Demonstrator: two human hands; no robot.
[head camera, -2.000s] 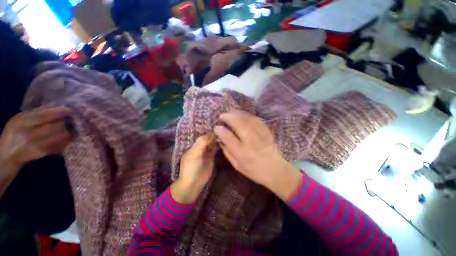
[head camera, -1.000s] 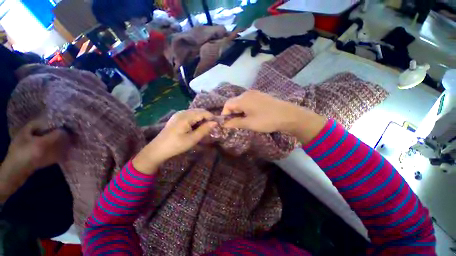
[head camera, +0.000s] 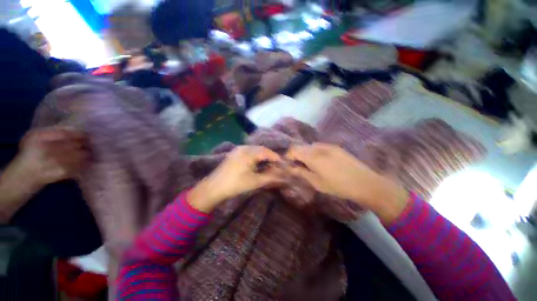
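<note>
A pink-brown tweed garment (head camera: 253, 253) hangs from the table's front edge over my lap, and more of it lies spread on the table to the right. My left hand (head camera: 238, 176) pinches a bunched edge of the tweed between thumb and fingers. My right hand (head camera: 335, 173) pinches the same edge just beside it, the fingertips of both hands nearly touching. The frame is blurred, so the exact spot between the fingertips is unclear.
The white machine table (head camera: 424, 111) is at right, with a brightly lit, blurred sewing machine area (head camera: 480, 214). At left another person's hand (head camera: 56, 154) holds matching tweed (head camera: 126, 135). Dark scraps (head camera: 359, 73) and red bins (head camera: 197, 88) are behind.
Since two seconds ago the hands have gone from close together over a raised piece to side by side on a bunched edge. Since one second ago the grip looks the same; the view has shifted.
</note>
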